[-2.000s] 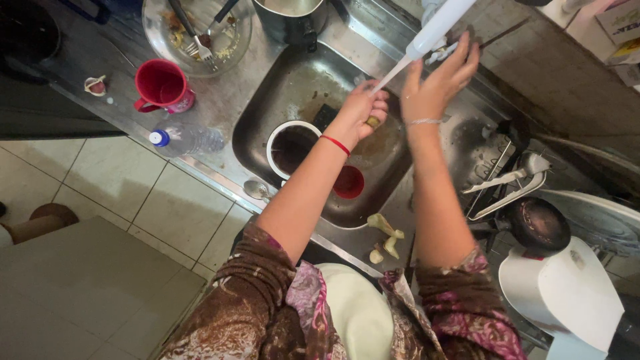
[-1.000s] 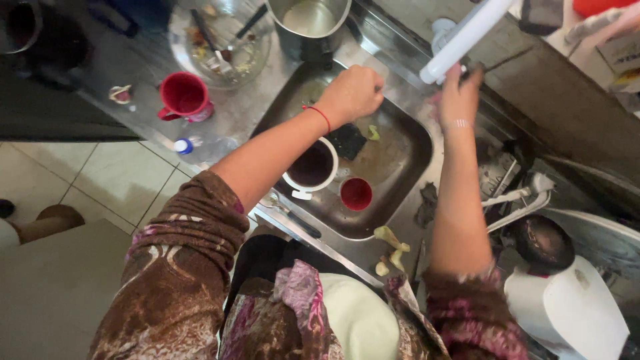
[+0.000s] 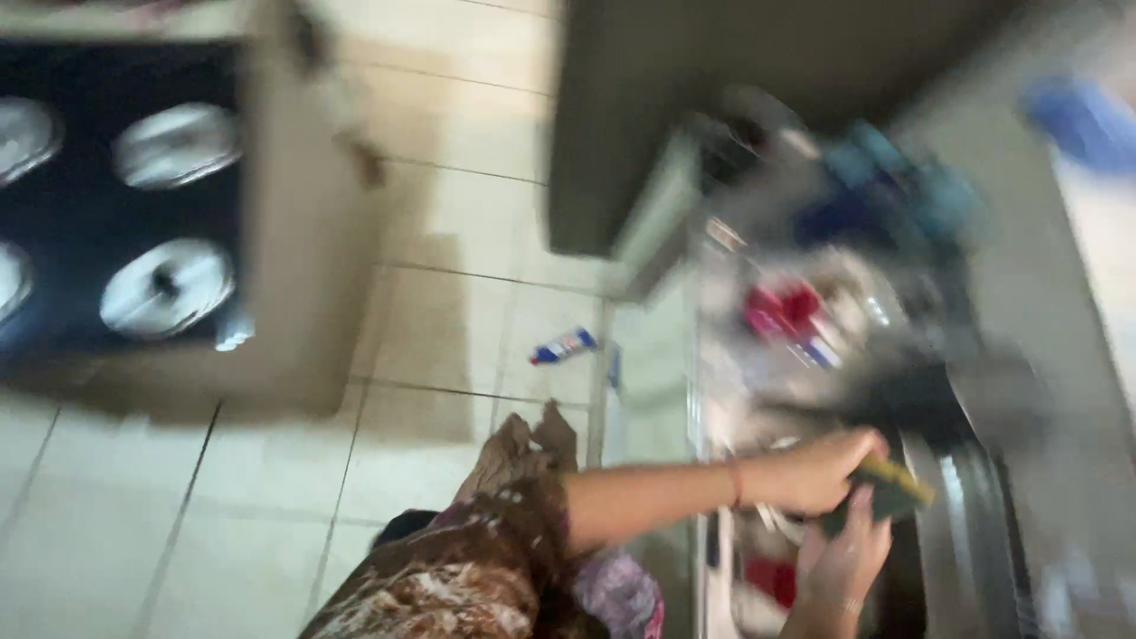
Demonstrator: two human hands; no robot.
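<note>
The view is blurred. A yellow and green scouring sponge [image 3: 887,497] is held between my two hands above the sink. My left hand [image 3: 821,470] comes in from the left, a red band on its wrist, its fingers closed on the sponge's upper end. From below, my right hand [image 3: 843,555] grips the sponge's green side. Under the hands is the metal sink [image 3: 905,577], with a red cup [image 3: 770,579] in it, partly hidden. A red mug [image 3: 781,309] stands on the counter beyond the left hand.
A stove top with round burners [image 3: 169,288] lies at the left. On the tiled floor is a blue and white bottle [image 3: 564,346], near my feet. The counter's edge [image 3: 697,355] runs along the sink side, and blurred dishes crowd the counter's far part.
The view has swung far to the left, over the floor and stove. My hands, apart a second ago, are now together on a sponge over the sink.
</note>
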